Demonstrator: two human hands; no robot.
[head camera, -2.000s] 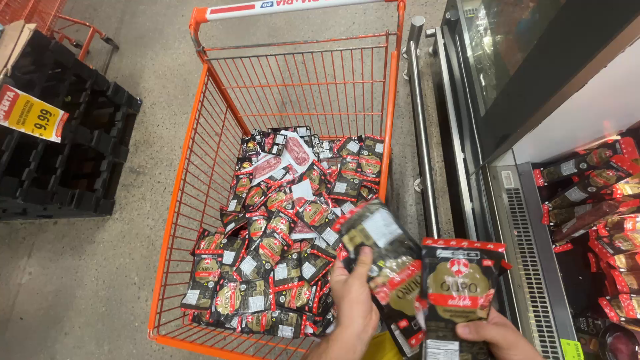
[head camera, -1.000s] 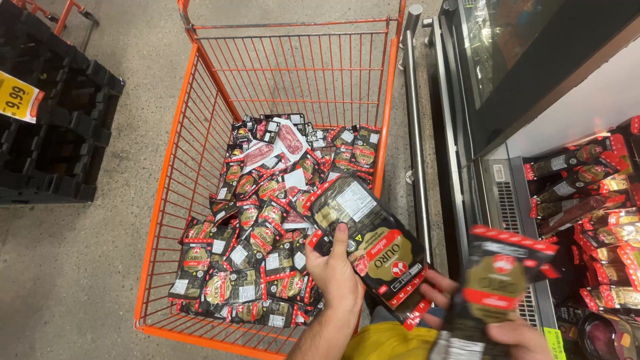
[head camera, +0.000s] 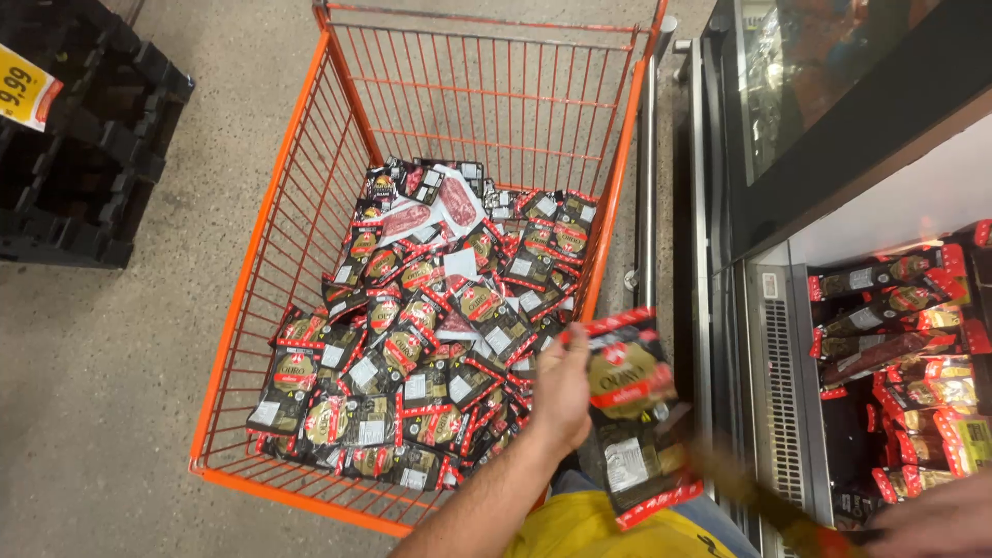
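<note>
My left hand (head camera: 564, 395) grips the left edge of a black, red and gold food packet (head camera: 632, 387), just outside the right side of an orange wire shopping cart (head camera: 232, 310). My right hand (head camera: 938, 515) is a blur at the lower right, beside the refrigerated case; a dark, blurred packet (head camera: 756, 492) reaches from it toward the left one. How its fingers close cannot be made out. Many similar packets (head camera: 403, 349) lie heaped in the cart, with sliced-meat packs (head camera: 457, 203) toward its far end.
An open refrigerated display case (head camera: 783, 387) stands at the right, holding rows of packets (head camera: 891, 298). A metal rail (head camera: 647, 194) runs along its base beside the cart. Stacked black crates (head camera: 77, 170) with a yellow price sign (head camera: 23, 89) stand at the left on the concrete floor.
My right hand has moved right, toward the display case. The packet in my left hand shows a differently turned face than a second ago.
</note>
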